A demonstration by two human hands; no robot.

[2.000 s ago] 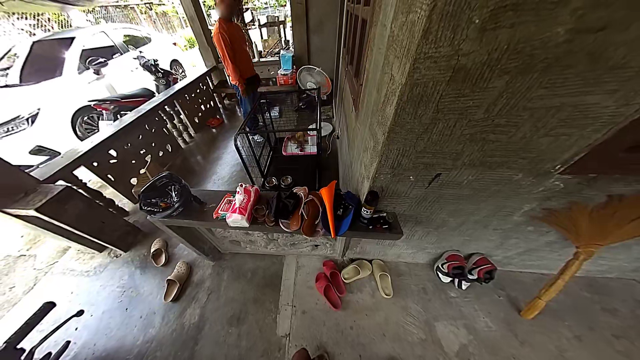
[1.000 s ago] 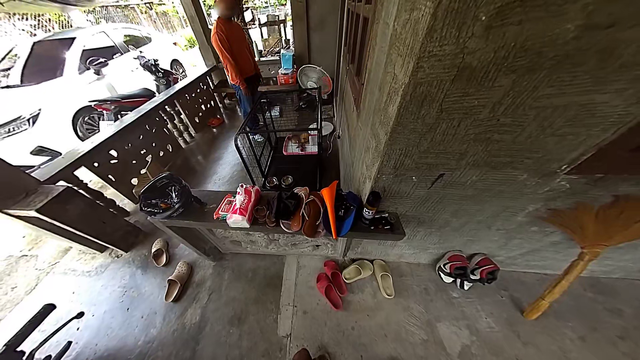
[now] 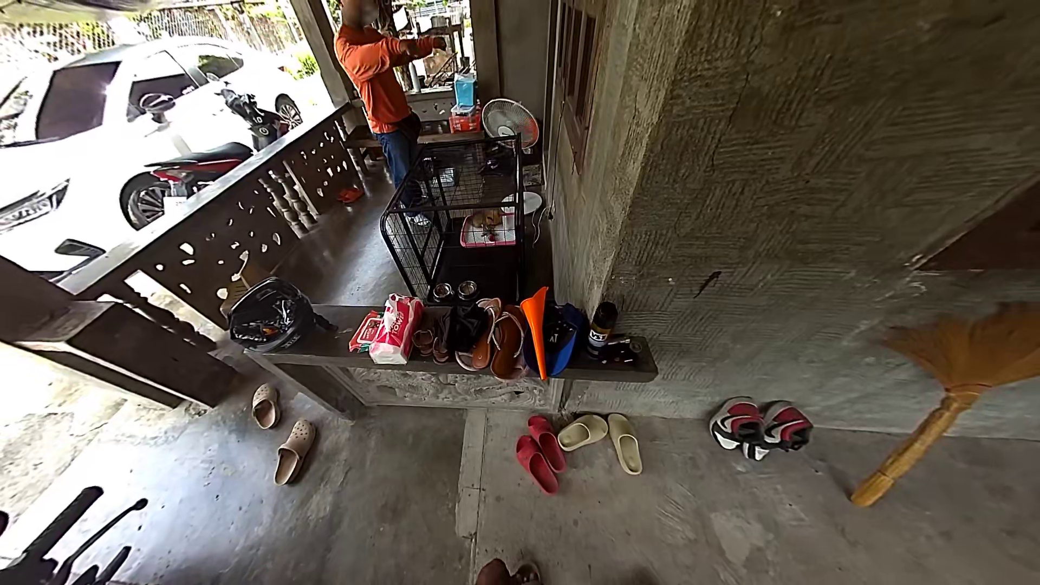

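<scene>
Neither my left hand nor my right hand shows in the head view. Ahead stands a low ledge that bears a black helmet, a pink-and-white pack of tissues, several sandals, an orange funnel, a blue cap and a dark bottle. On the floor before it lie red clogs and cream clogs. Red, black and white sneakers rest by the wall. At the bottom edge, what seems to be part of a foot shows.
Behind the ledge is a black wire cage with a small animal on a pink tray. A person in an orange top stands beyond it. A fan, a broom, beige clogs and handlebars are also in view.
The person in the orange top, whose arm hung down before, now has an arm raised and stretched to the right.
</scene>
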